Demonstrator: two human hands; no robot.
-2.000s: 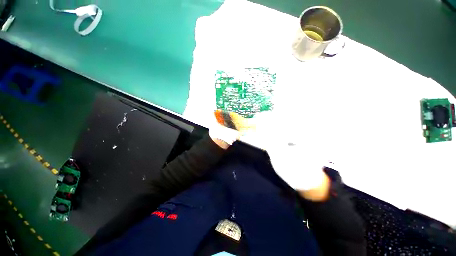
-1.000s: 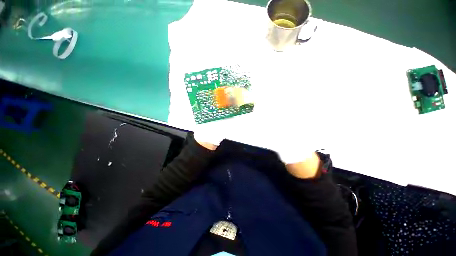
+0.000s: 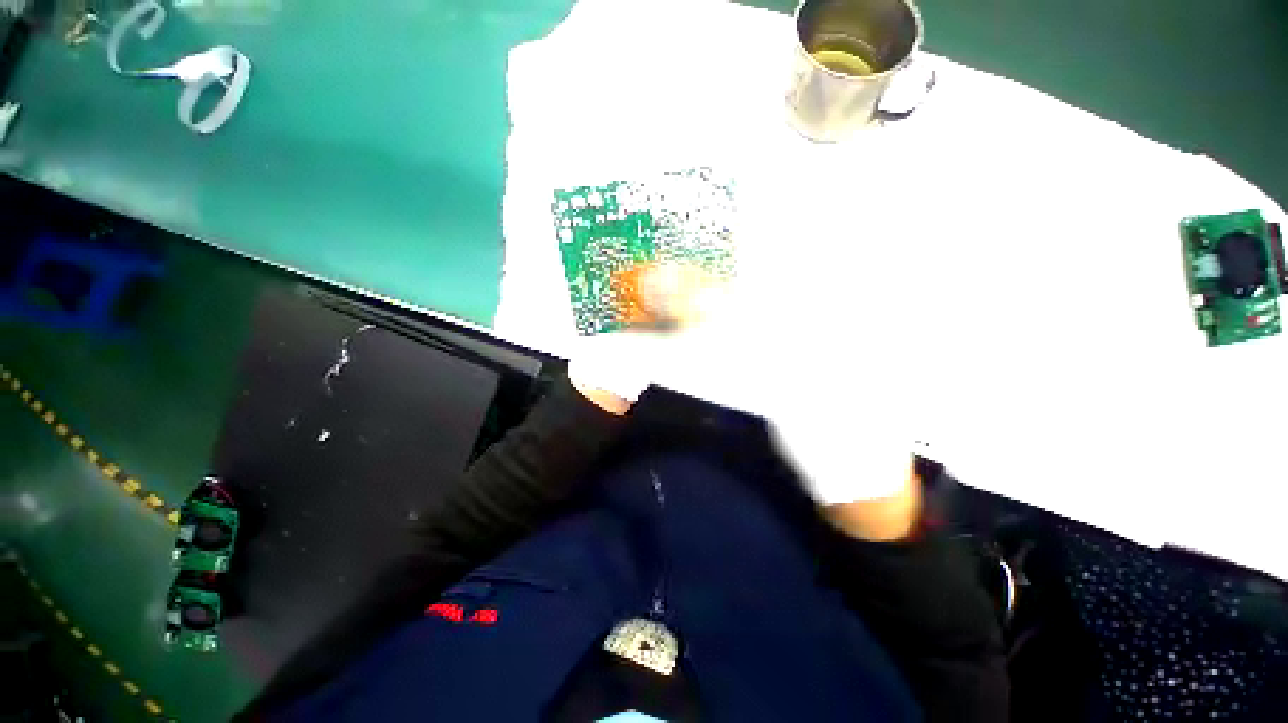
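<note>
A green circuit board (image 3: 607,247) lies solder side up on the white sheet (image 3: 989,254) in front of me. A brush (image 3: 653,293) with orange bristles, blurred, is over the board's lower middle. My right hand (image 3: 833,424), in a white glove that blends into the sheet, is to the brush's right; it appears to hold the brush, though its fingers are washed out. My left hand (image 3: 610,379), also white-gloved, is at the board's near edge; its fingers cannot be made out. A steel mug (image 3: 848,92) with yellowish liquid stands beyond the board to the right.
Another board with a black round part (image 3: 1233,278) lies at the far right of the sheet. Two boards (image 3: 202,565) sit at the left edge of the low black surface (image 3: 353,452). A white looped strap (image 3: 212,88) lies on the green bench (image 3: 367,156). A blue object (image 3: 78,283) is on the floor.
The brush has gone from the board's near edge onto its face, and over the last second slightly toward its near side. My right hand moved with it. The whole view has shifted slightly.
</note>
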